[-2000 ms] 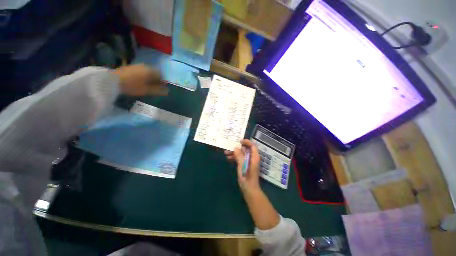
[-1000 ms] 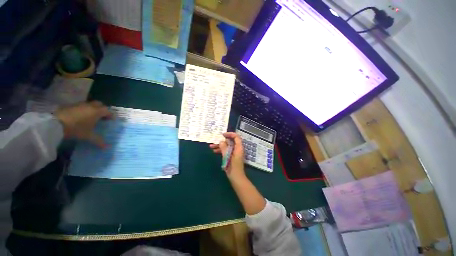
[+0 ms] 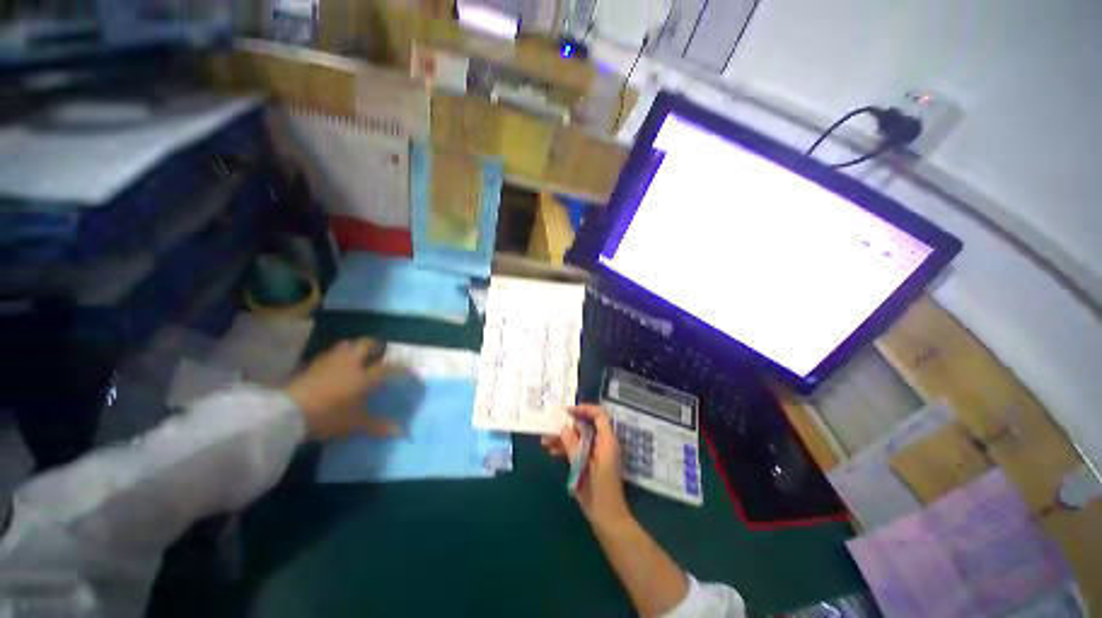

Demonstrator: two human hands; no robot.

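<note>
My right hand (image 3: pixel 595 465) holds a slim pen (image 3: pixel 581 456) and the lower right corner of a cream-white, densely handwritten card (image 3: pixel 528 356), which is tilted up in front of the keyboard. My left hand (image 3: pixel 344 392) is over the left part of a light-blue form (image 3: pixel 423 437), fingers spread; whether it touches the form is not clear. White slips (image 3: pixel 425 360) show at the form's upper edge. A round stamp is at the form's lower right corner.
A calculator (image 3: pixel 653 437) lies right of the card. Behind are a black keyboard (image 3: pixel 677 362) and a large monitor (image 3: pixel 773 242). A mouse (image 3: pixel 788 468) is on a red-edged pad. Stacked trays (image 3: pixel 133 242) stand left, near a tape roll (image 3: pixel 282 287). Pink paper (image 3: pixel 967 549) hangs right.
The view has tilted up, showing more of the trays and back wall. My left hand went from a blur above the desk to over the blue form. My right hand keeps the pen and card.
</note>
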